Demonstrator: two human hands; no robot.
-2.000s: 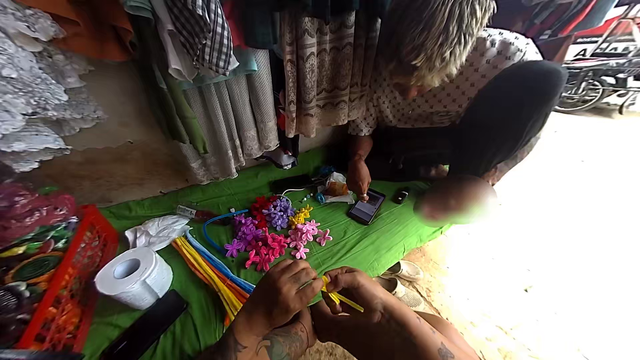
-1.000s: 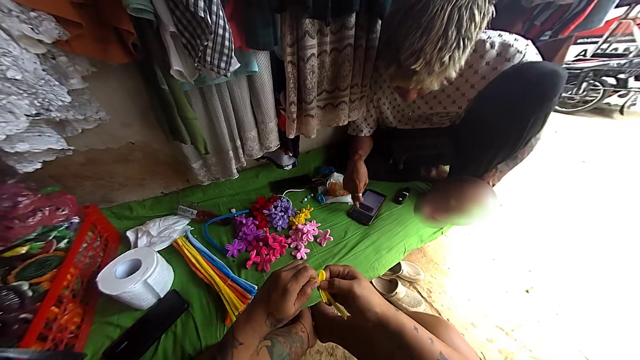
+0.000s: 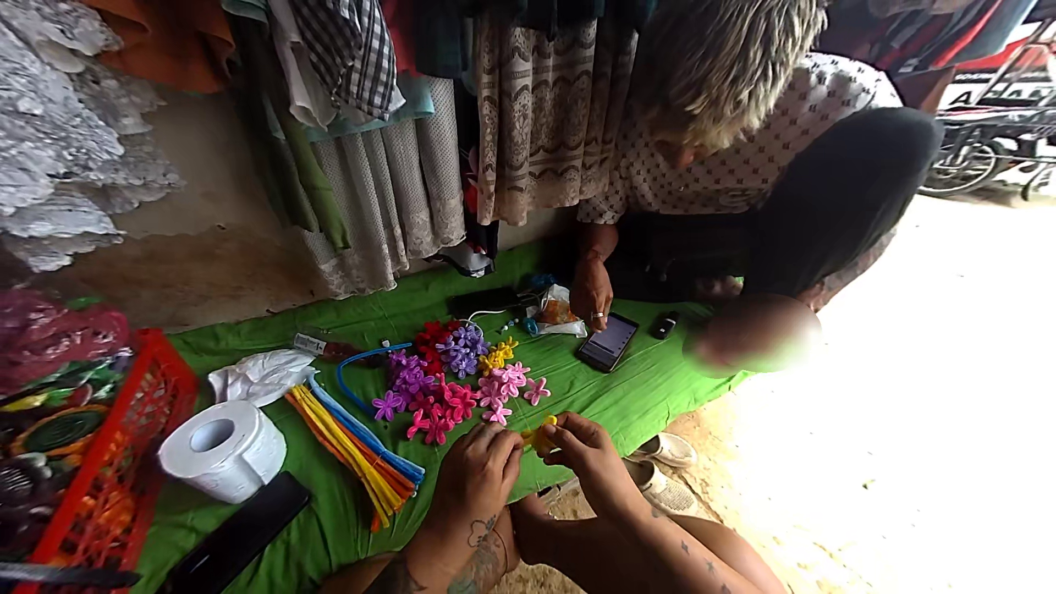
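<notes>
A small bent piece of yellow pipe cleaner (image 3: 540,436) is held between my hands, above the front edge of the green cloth. My left hand (image 3: 478,462) grips its left end with curled fingers. At its right side, the thumb and fingertips of my right hand (image 3: 584,450) pinch a yellow loop. Just beyond my hands lie pipe-cleaner flowers: pink (image 3: 505,388), crimson (image 3: 445,406), purple (image 3: 406,379), violet (image 3: 464,350) and yellow (image 3: 498,355). Left of my left hand, a bundle of yellow, orange and blue pipe cleaners (image 3: 356,445) rests on the cloth.
On the green cloth (image 3: 330,330) are a toilet paper roll (image 3: 223,450), a black case-like object (image 3: 239,536) and a blue pipe cleaner (image 3: 345,375). A red plastic basket (image 3: 99,462) stands left. Across, a seated person touches a smartphone (image 3: 609,341). Shoes (image 3: 664,487) lie on the ground.
Two seconds ago, yellow ends stuck out right and below my fingers; now the piece looks more compact, with a loop at my right fingertips. My hands remain close together.
</notes>
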